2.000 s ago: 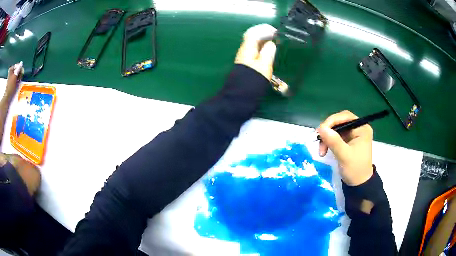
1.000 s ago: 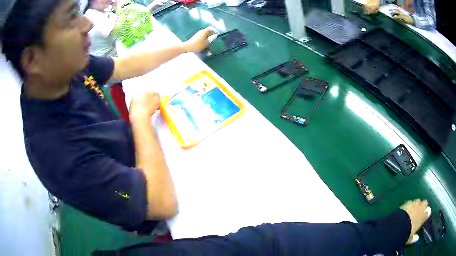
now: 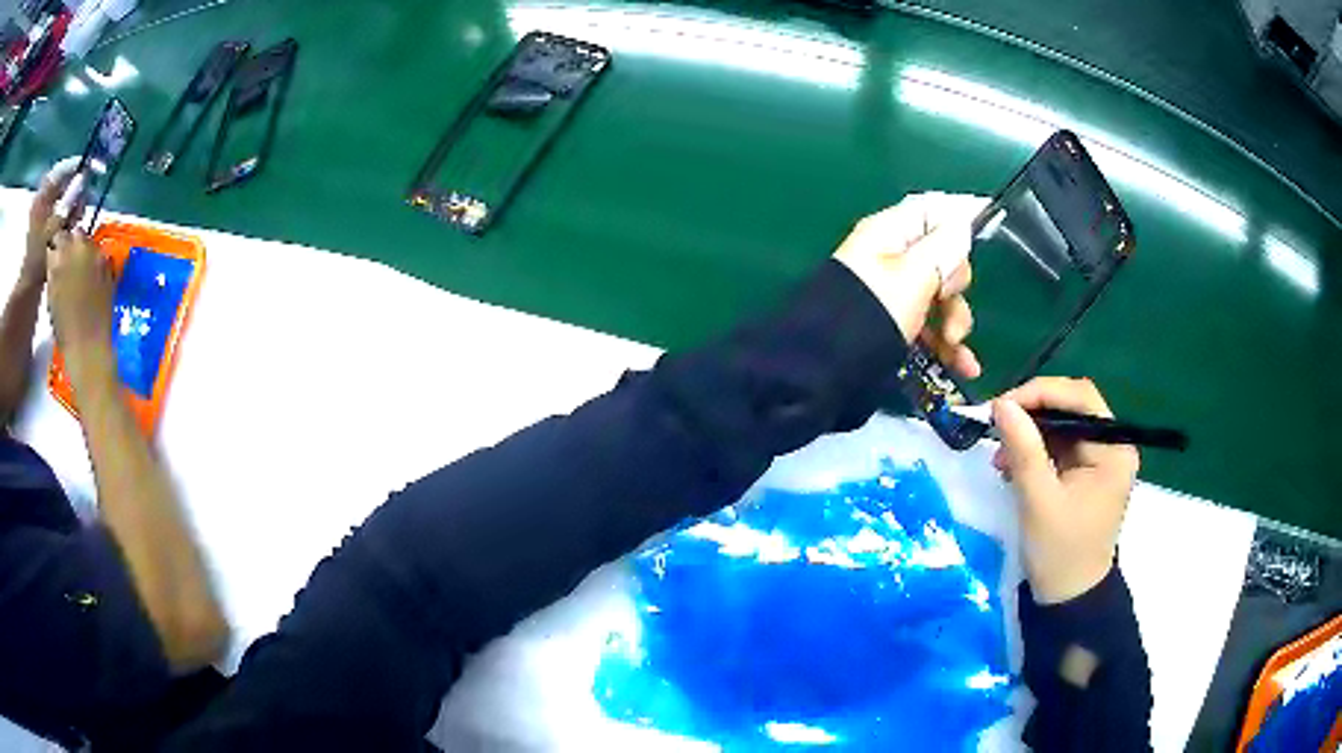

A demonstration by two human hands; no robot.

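My left hand (image 3: 920, 272) grips the left long side of a black phone middle frame (image 3: 1107, 250), which is tilted over the belt's near edge. The frame's end with small gold and blue details points down toward me. My right hand (image 3: 1071, 486) holds slim black tweezers (image 3: 1111, 430), their tip side at that detailed end. The exact tip contact is too small to tell. A glossy bright blue heap (image 3: 824, 625) lies on the white work sheet (image 3: 501, 346) below my hands.
Another middle frame (image 3: 508, 133) lies on the green belt (image 3: 707, 177) at left, with two more farther left. A neighbour's hands hold a frame above an orange tray (image 3: 184, 302). Crumpled clear plastic (image 3: 1283, 571) and another orange tray (image 3: 1277, 689) are at right.
The view has swung back from the left neighbour to the blue heap. My left hand has brought a frame to the near belt edge, and my right hand with the tweezers is back in view.
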